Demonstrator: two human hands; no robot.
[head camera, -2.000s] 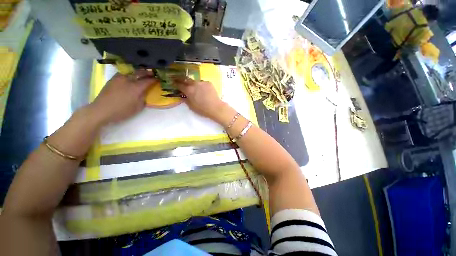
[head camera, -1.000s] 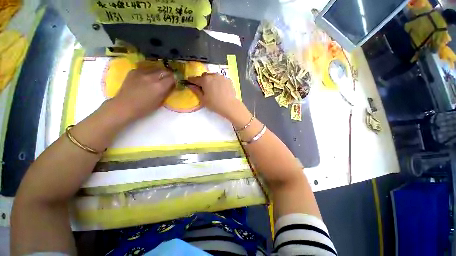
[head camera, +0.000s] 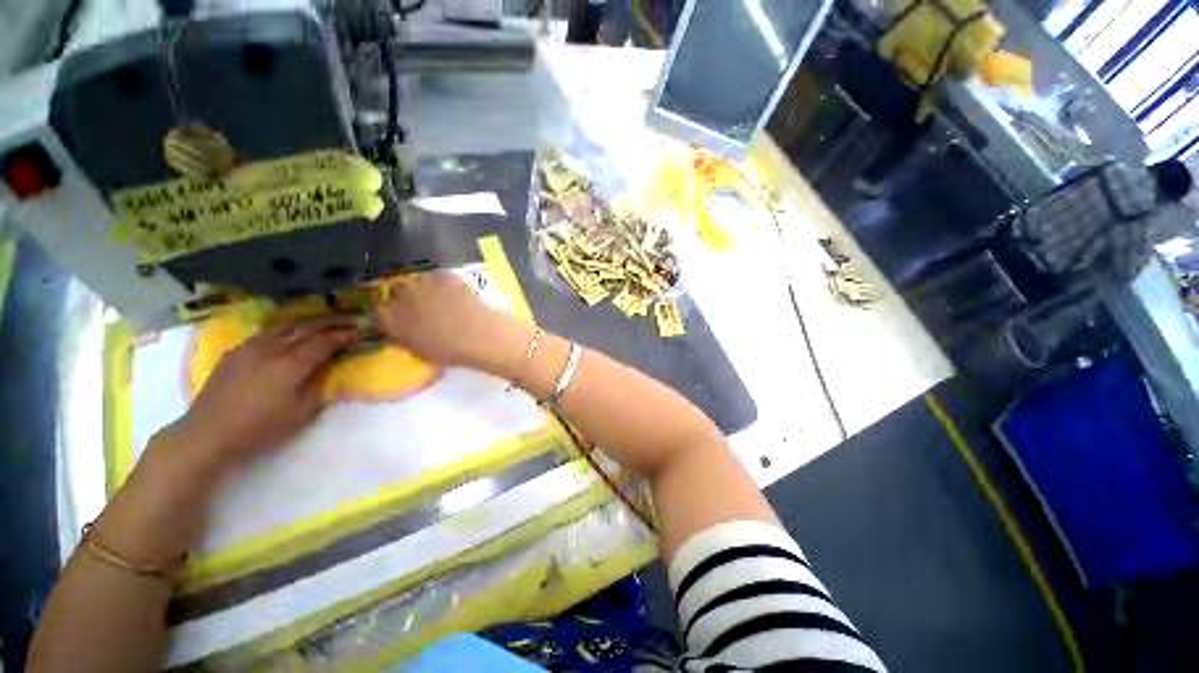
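A yellow fabric panel (head camera: 381, 376) with rounded lobes lies on the white template sheet (head camera: 349, 460), under the front of the sewing machine head (head camera: 250, 158). My left hand (head camera: 270, 381) lies on the panel's middle, fingertips near its top edge; whether it pinches anything is hidden. My right hand (head camera: 434, 316) is bent over the panel's right part, its fingertips close to my left ones. A small dark tool, apparently thread snips (head camera: 371, 339), shows at my right fingertips, mostly covered. A red-dark cord (head camera: 592, 454) runs below my right forearm. Any label at the fingertips is too blurred to tell.
A label pile (head camera: 611, 256) in clear plastic lies right of the machine, with a loose label (head camera: 669, 317) beside it. Farther right are a whitish ring by orange-yellow scraps, a screen (head camera: 743, 66) and a small label heap (head camera: 849, 283). People sit beyond.
The view has swung right and up, so the machine head and my hands appear farther left. My hands stay close together on the panel, fingertips now near its top edge.
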